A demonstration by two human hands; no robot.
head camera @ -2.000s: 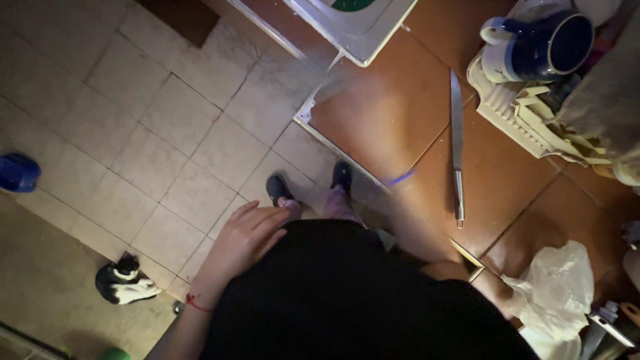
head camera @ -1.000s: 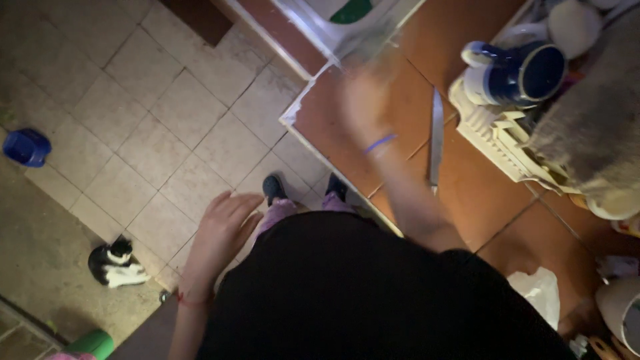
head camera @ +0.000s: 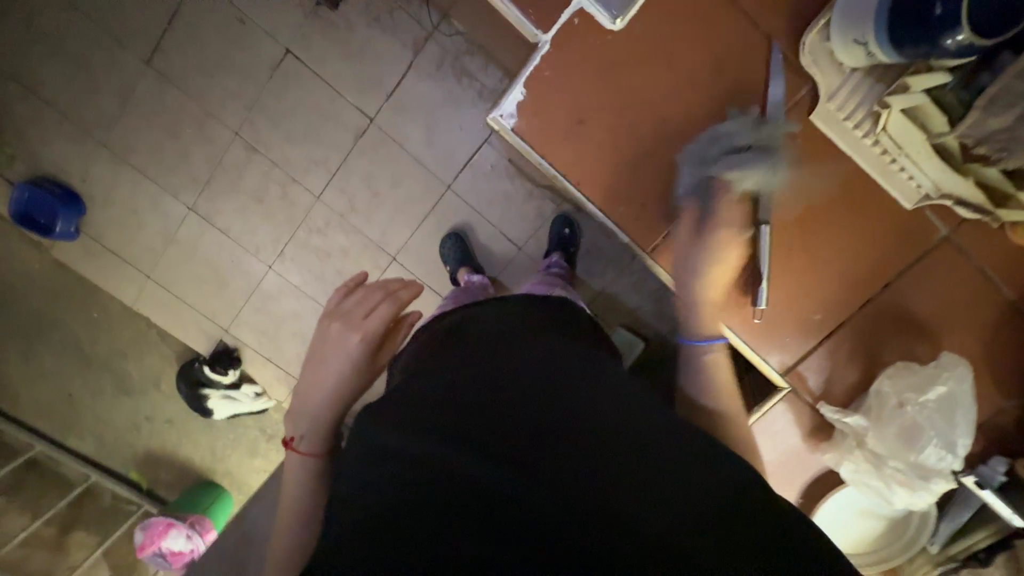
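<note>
My right hand [head camera: 716, 248], blurred by motion and with a blue band at its wrist, holds a greyish cloth [head camera: 732, 156] over the brown tiled counter [head camera: 624, 120]. The cloth overlaps the blade of a long knife [head camera: 764, 264] with a metal handle, which lies beside my hand; whether they touch is unclear. My left hand [head camera: 368, 328], with a red string at its wrist, hangs empty above the floor, its fingers apart and slightly bent.
A cream dish rack [head camera: 864, 136] with a blue and white mug [head camera: 904, 32] stands at the upper right. Lower right are a translucent plastic bag [head camera: 920, 424] and a white tub [head camera: 872, 528]. A black and white cat [head camera: 228, 392] lies on the floor; a blue bowl [head camera: 46, 210] sits at far left.
My right hand has moved with the cloth from beside the sink to the knife. My left hand still hangs empty. The view has shifted, and the sink is mostly out of frame.
</note>
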